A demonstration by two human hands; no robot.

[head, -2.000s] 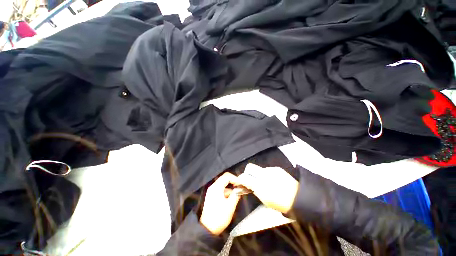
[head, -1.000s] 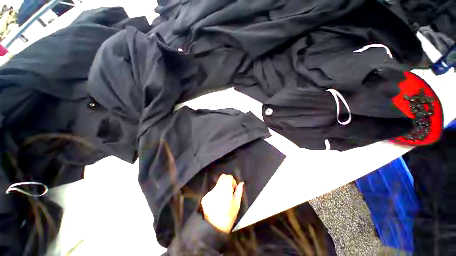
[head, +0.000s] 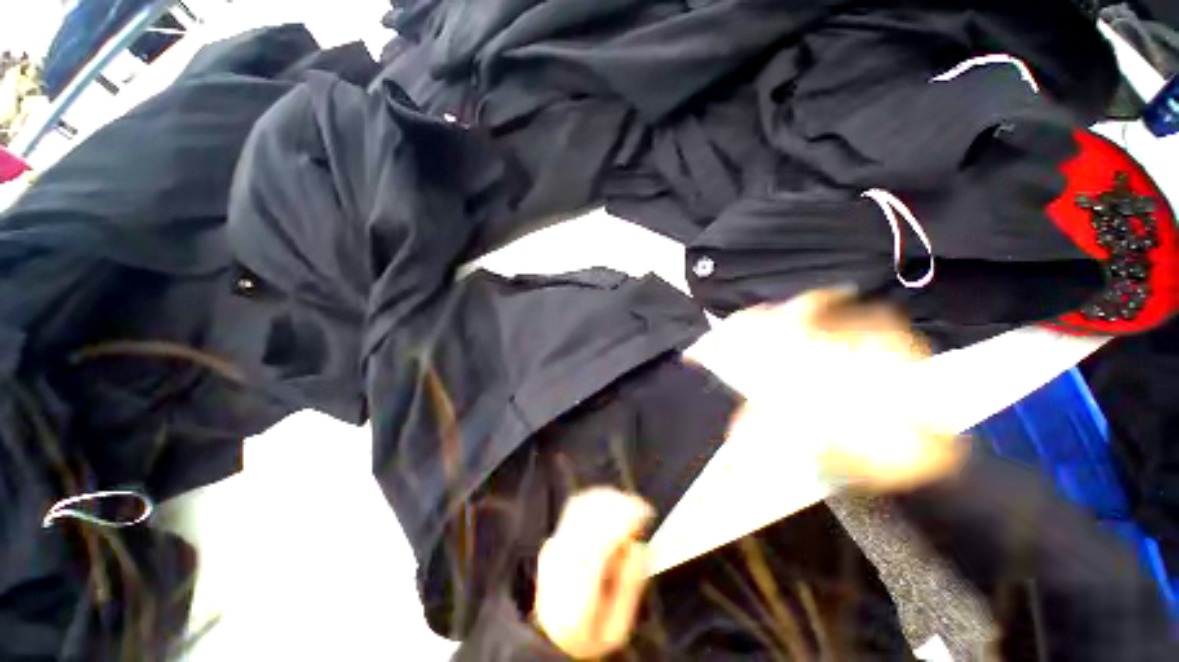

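Observation:
A black garment (head: 569,349) lies in front of me with its stitched hem edge towards my body. My left hand (head: 595,572) is at the near edge of the cloth, fingers bent together; whether it pinches cloth or a small piece is hidden. My right hand (head: 847,388) is blurred, held over the white table right of the garment; I cannot tell whether it holds anything. A red dish (head: 1148,278) with a pile of small dark pieces (head: 1120,246) lies at the right table edge, partly under black cloth.
Black garments (head: 828,129) are heaped across the back. A white cord loop (head: 905,239) and a silver dot (head: 703,268) show on the right cloth, another white loop (head: 101,507) at left. A blue crate (head: 1054,433) stands below the table's right edge.
My right hand, at my left hand two seconds ago and out of view one second ago, is back in view at centre right. My left hand stays by the hem.

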